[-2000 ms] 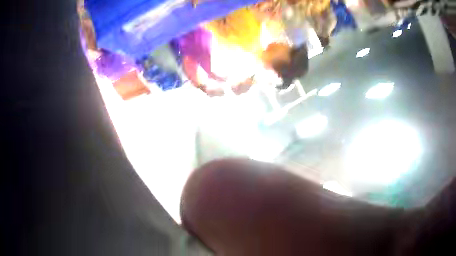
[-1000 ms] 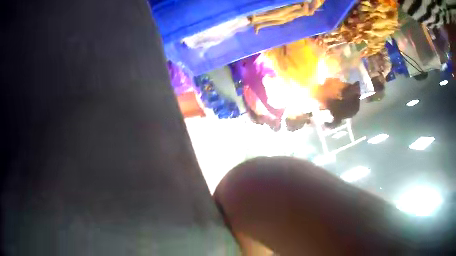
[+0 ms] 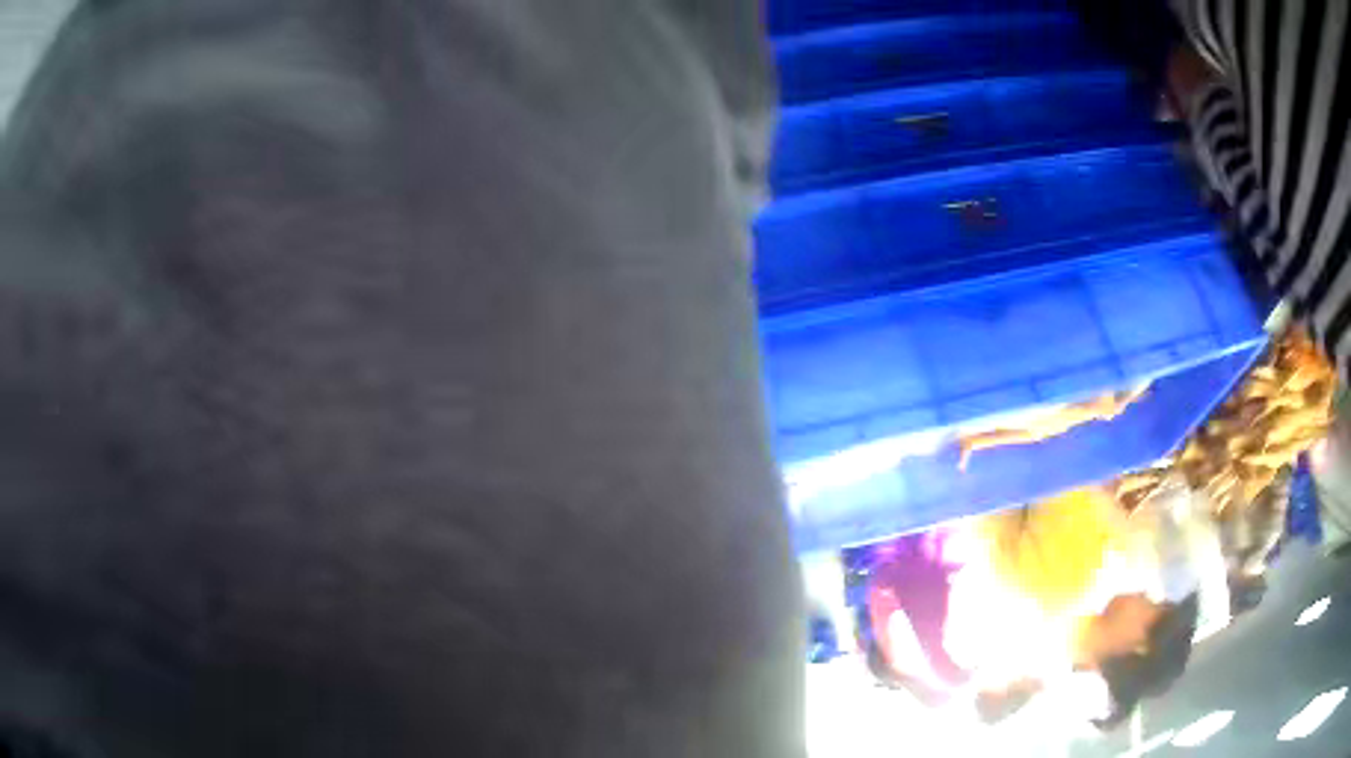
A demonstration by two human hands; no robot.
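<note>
Stacked blue crates (image 3: 948, 326) stand right of the middle, in a strongly tilted picture. An orange strip (image 3: 1052, 424) lies at the rim of the lowest crate in the picture. A heap of orange-tan strips (image 3: 1259, 430) shows at the right. A large, blurred dark grey surface (image 3: 385, 385), very close to the camera, covers the left half and hides what is behind it. Neither my left hand nor my right hand can be made out.
A person's black-and-white striped clothing (image 3: 1296, 133) is at the upper right. Overexposed people, one in yellow (image 3: 1055, 548) and one in purple (image 3: 916, 585), show below the crates. Bright ceiling lights (image 3: 1311, 714) are at the lower right.
The camera has turned, so the crates and people sit further right and lower, and more crates show. The grey surface covers more. The large blurred finger-like shape at the bottom is gone.
</note>
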